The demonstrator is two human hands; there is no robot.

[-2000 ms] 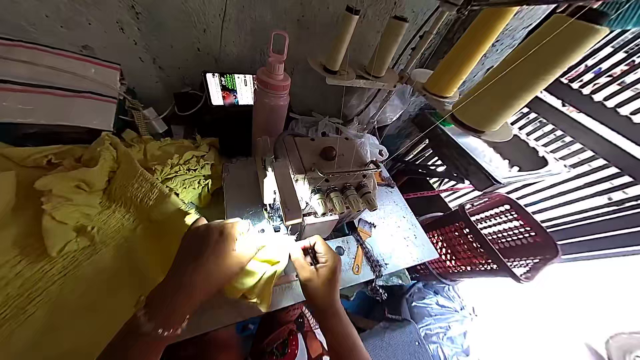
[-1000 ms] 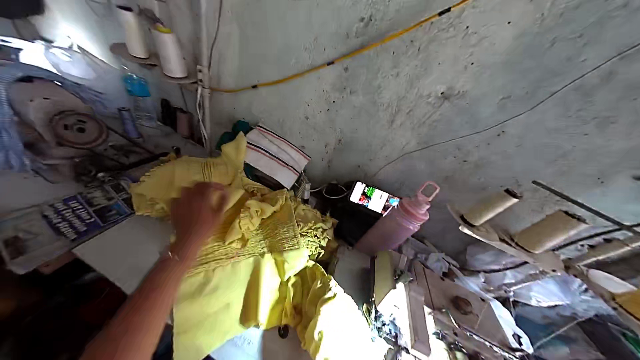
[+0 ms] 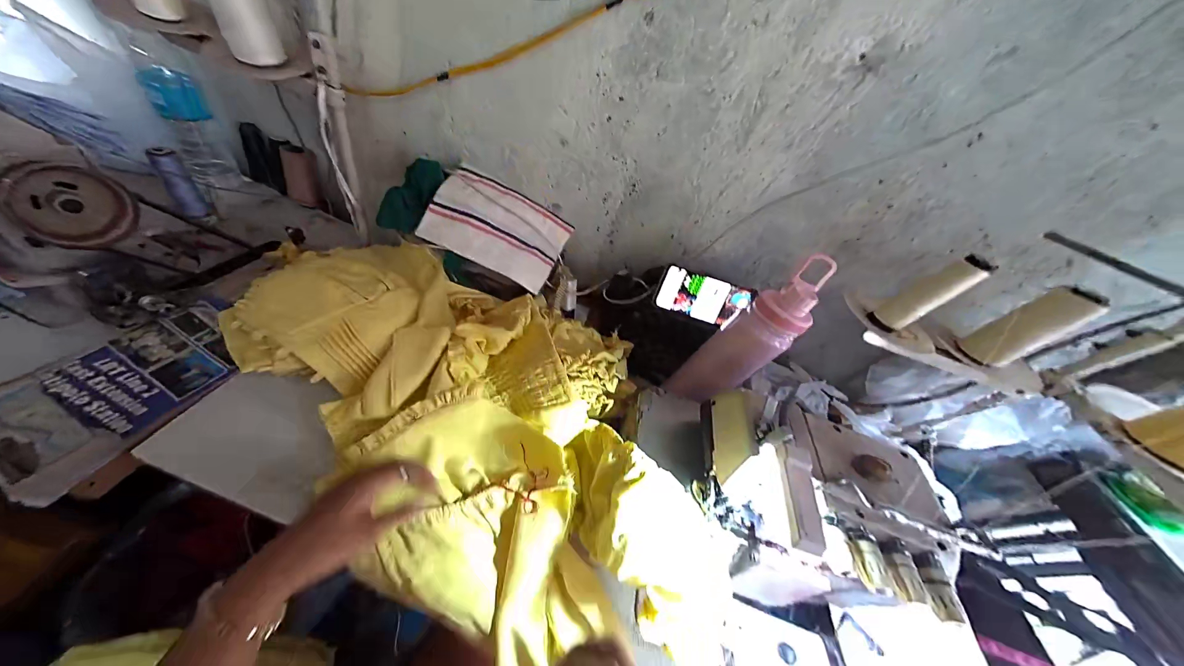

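Yellow gathered fabric lies heaped over the table left of an overlock sewing machine, whose lamp washes out part of the cloth. My left hand is on the cloth's lower left part, blurred; whether its fingers grip the cloth is unclear. Only a small part of my right hand shows at the bottom edge, against hanging cloth, its fingers hidden. Reddish threads lie on the cloth between the hands.
A pink bottle and a lit phone stand behind the machine. A striped cloth rests by the wall. Thread cones are at right. Another machine's handwheel and printed paper are at left.
The view has swung left from the overlock machine. Since one second ago my left hand has moved down from the top of the heap, and part of my right hand has come into view.
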